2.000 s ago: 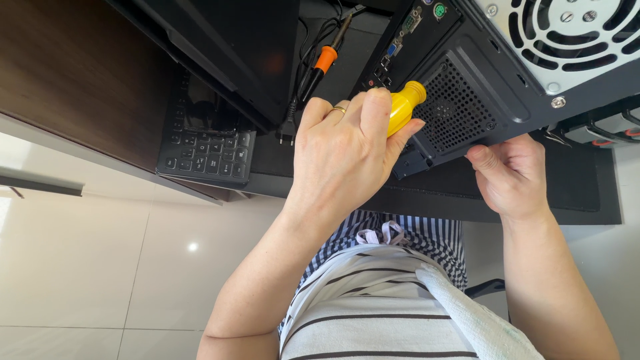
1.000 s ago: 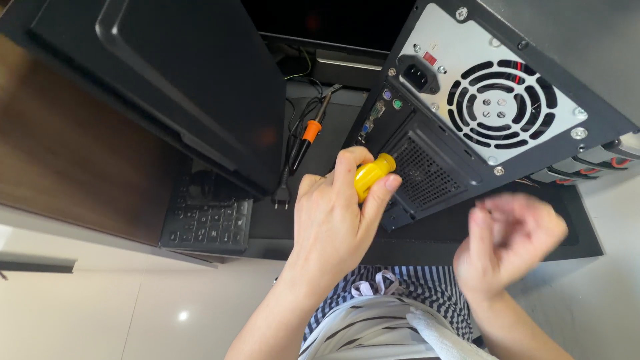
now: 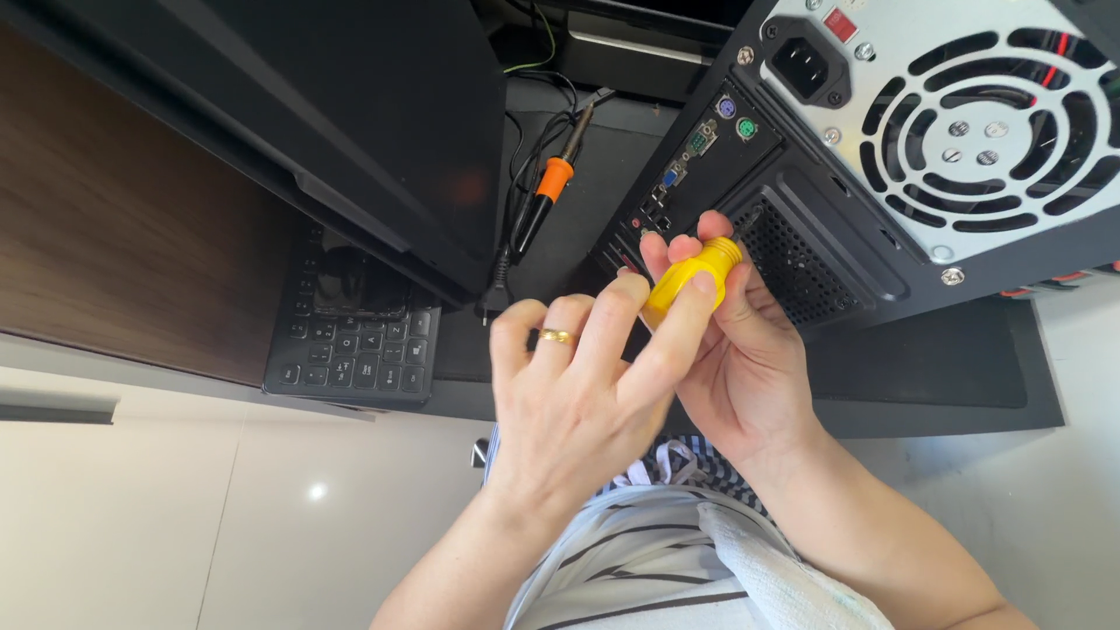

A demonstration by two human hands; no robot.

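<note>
A yellow screwdriver handle is gripped between both hands, in front of the back panel of a black desktop computer case. My left hand, with a gold ring, pinches it from the left with the fingertips. Around its right side my right hand is curled, the palm turned up. Any shaft or tip is hard to make out. Beyond the fingers are the case's port panel, a perforated vent and the metal power supply with its fan grille.
A soldering iron with an orange collar lies on the black desk mat by coiled cables and a power plug. To the left stand a large black panel and a black keyboard with a dark glossy object on it. The desk's edge runs below the hands.
My right hand, on the case's lower edge two seconds ago, let go and has moved left onto the yellow handle. My left hand still holds the handle.
</note>
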